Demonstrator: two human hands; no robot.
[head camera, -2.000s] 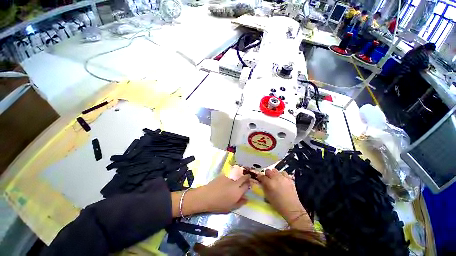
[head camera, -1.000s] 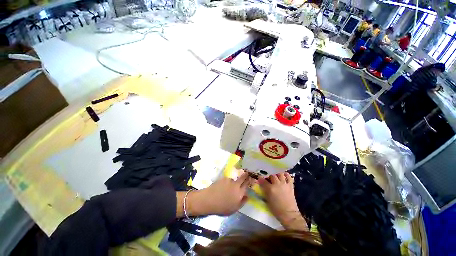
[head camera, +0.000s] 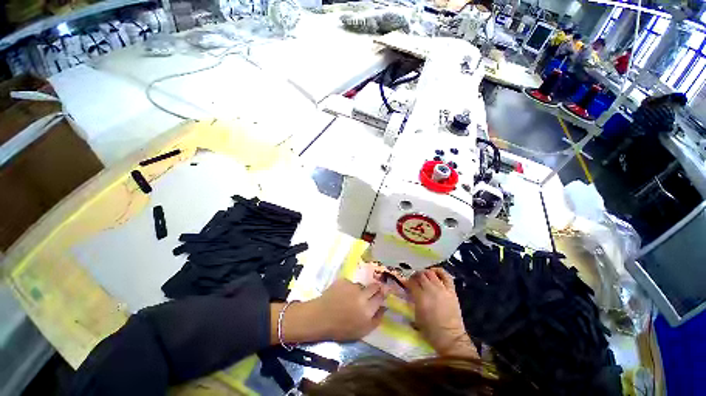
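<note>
A white sewing machine head (head camera: 422, 203) with a red-ringed logo stands in front of me. Under it, a small black strip (head camera: 393, 280) lies at the needle area, held between the fingertips of both hands. My left hand (head camera: 350, 309) comes in from the left and grips its left end. My right hand (head camera: 436, 303) grips it from the right. The presser foot is mostly hidden. A flat pile of black strips (head camera: 236, 247) lies to the left. A larger tangled heap of black strips (head camera: 534, 309) lies to the right.
Three separate black pieces lie at the upper left of the yellow-edged board (head camera: 85, 259). A cardboard box (head camera: 46, 166) is at far left. Loose strips (head camera: 306, 358) lie on the metal plate near my left forearm. Clear plastic bags (head camera: 600, 232) and a grey screen (head camera: 672, 263) are at right. People sit farther back.
The view has shifted slightly. Both hands have drawn a little back from under the machine head, so the black strip between the fingers shows more clearly. The piles look the same.
</note>
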